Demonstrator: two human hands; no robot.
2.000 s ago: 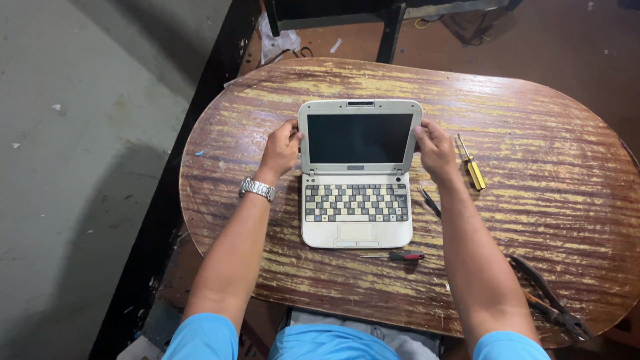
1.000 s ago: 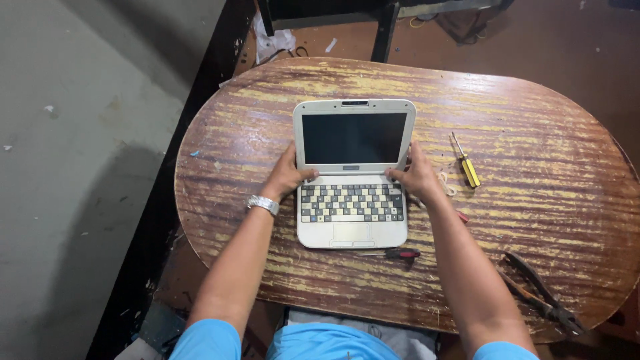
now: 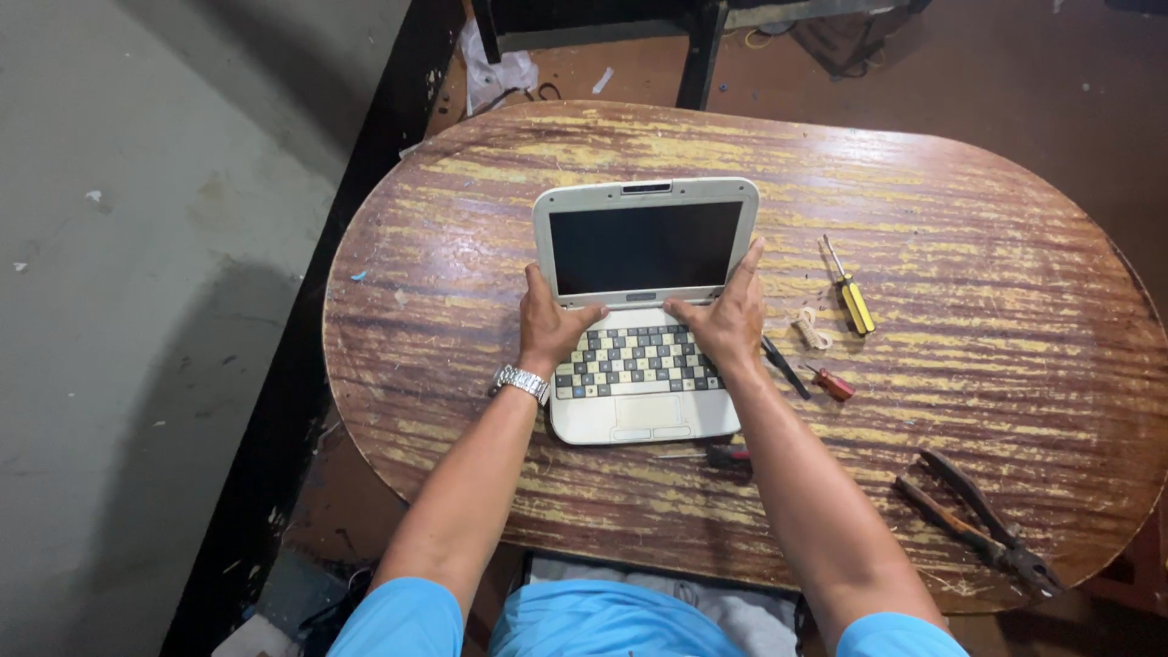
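Note:
A small white laptop [image 3: 643, 422] lies open on the wooden table, its dark screen [image 3: 646, 246] tilted back and its keyboard a patchwork of dark and pale keys. My left hand [image 3: 549, 328] grips the laptop's left side near the hinge, thumb on the top of the base. On the other side, my right hand [image 3: 730, 324] grips the laptop the same way, with its thumb beside the hinge and its fingers along the right edge. A metal-band watch [image 3: 522, 381] circles my left wrist.
Right of the laptop on the oval table [image 3: 438, 228] lie a yellow screwdriver [image 3: 854, 301], a small red screwdriver [image 3: 832, 384], a black pen-like tool [image 3: 786, 367] and a bundle of cord [image 3: 809, 330]. Pliers [image 3: 990, 529] rest near the right front edge. Another screwdriver [image 3: 727, 454] is partly behind my right forearm.
Both hands have moved down from the sides of the screen to the hinge area. The laptop has turned slightly, and the cord and small red screwdriver now show beside my right arm.

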